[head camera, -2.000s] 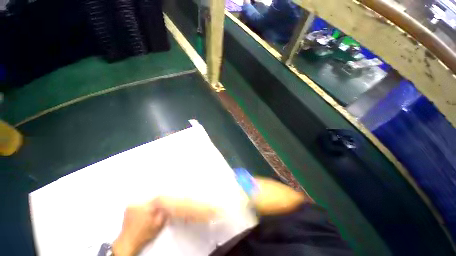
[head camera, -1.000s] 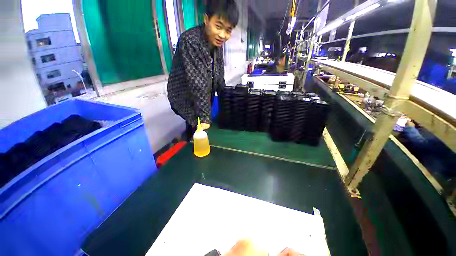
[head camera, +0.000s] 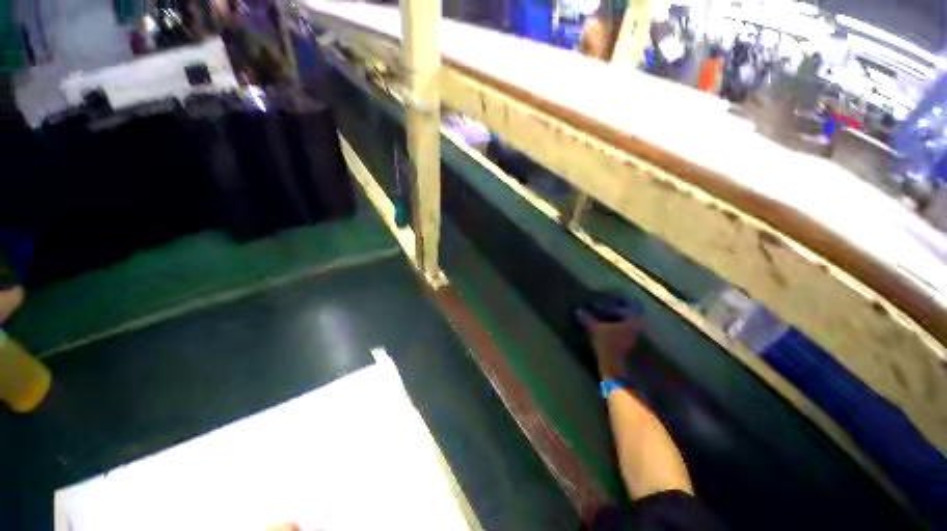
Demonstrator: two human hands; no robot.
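Observation:
My right hand (head camera: 615, 340) reaches out over the dark green conveyor belt (head camera: 519, 280), with a bright blue band at the wrist. Its fingers are around a small dark unit (head camera: 607, 307) on the belt; the unit's details are blurred. My left hand (head camera: 282, 527) shows only as a small bit of skin at the bottom edge, over the white work sheet (head camera: 280, 451); what it does is hidden. The sheet lies on the dark green bench, with a piece of tape at its far corner.
Black stacked trays (head camera: 177, 176) stand at the far left, a white case (head camera: 156, 75) behind. A squeeze bottle (head camera: 21, 375) is at the left edge, another person's hand above it. A cream post (head camera: 423, 156) and rail (head camera: 665, 176) border the belt.
The view has swung right from the bench and the other person. My right hand has left the white sheet and moved out to the dark unit on the belt. My left hand is nearly out of view.

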